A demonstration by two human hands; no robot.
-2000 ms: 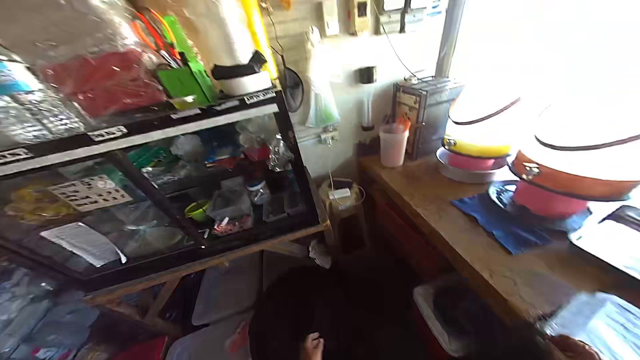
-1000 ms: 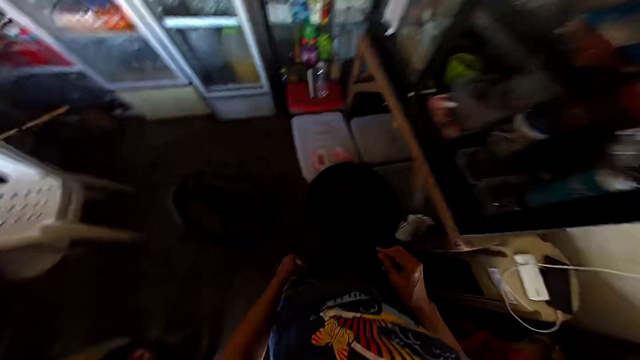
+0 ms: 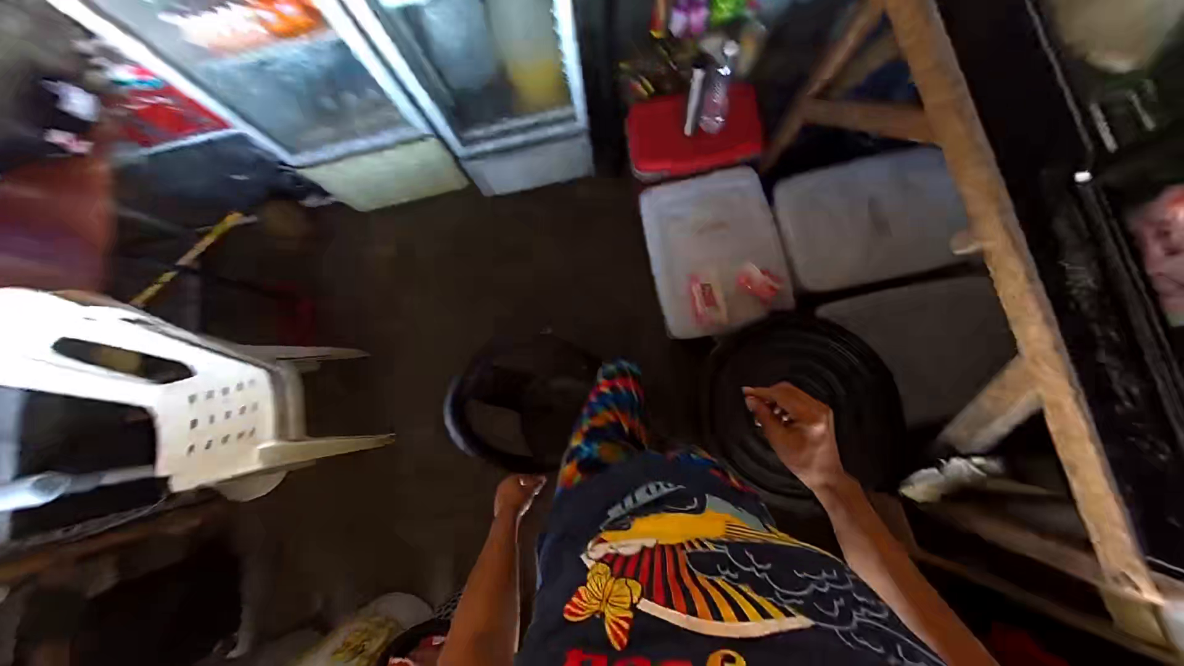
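Observation:
My left hand (image 3: 520, 495) hangs low beside my dark printed shirt (image 3: 684, 573), its fingers curled; whether it holds anything cannot be made out. Just above it is a dark round basin or tub (image 3: 523, 402) on the floor. Over a round black ridged lid (image 3: 803, 402), my right hand (image 3: 791, 430) is raised with bent fingers, thumb near the fingertips, and no object shows in it. One leg in multicoloured patterned trousers (image 3: 610, 416) reaches forward between the tub and the lid.
A white plastic chair (image 3: 222, 407) stands at left. Glass-door coolers (image 3: 388, 176) line the back. Pale lidded bins (image 3: 717, 250) and a red box (image 3: 694, 139) with a bottle (image 3: 717, 97) on it stand beside a wooden frame (image 3: 1008, 259) at right.
The view has swung from the counter and display case down to the floor. One second ago both hands were near my waist; now they are farther apart, and one leg shows forward.

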